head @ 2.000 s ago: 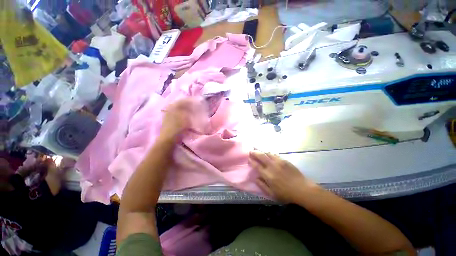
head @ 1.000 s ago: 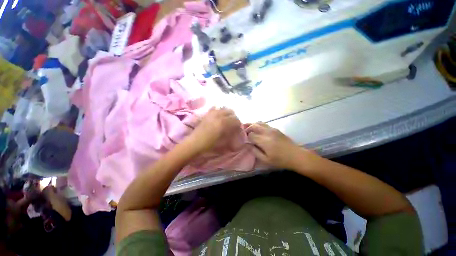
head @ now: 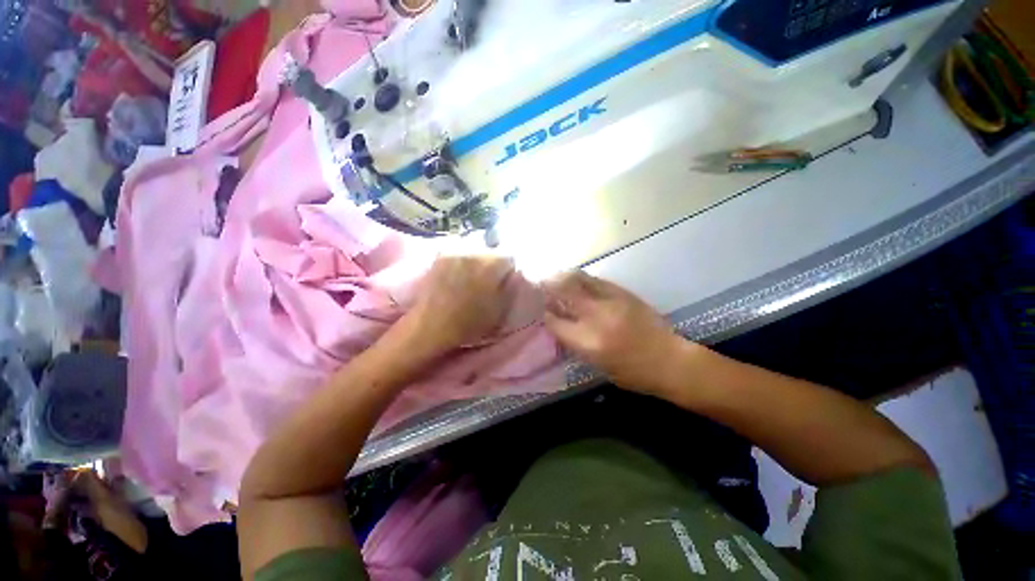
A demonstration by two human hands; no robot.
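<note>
Pink knit garment pieces (head: 255,352) lie heaped on the left of the sewing table and under my hands. My left hand (head: 468,297) presses and grips the pink cloth close to the needle area. My right hand (head: 602,329) pinches the cloth edge with thumb and fingers, just right of my left hand. The white sewing machine (head: 636,114) with blue stripe and JACK lettering stands beyond my hands. Its lamp glare washes out the needle area, so the needle tip and seam are hidden.
Thread snips (head: 755,160) lie right of the needle. A white marked rectangle (head: 191,98) and a red item (head: 241,62) are at the far left. The grey table edge (head: 783,297) curves in front. Bagged cloth, a grey round unit (head: 85,397) and another person's hands (head: 97,505) are at left.
My left hand has come from the middle of the heap to the needle area and grips cloth there. My right hand now pinches the edge. The camera view has turned and shifted.
</note>
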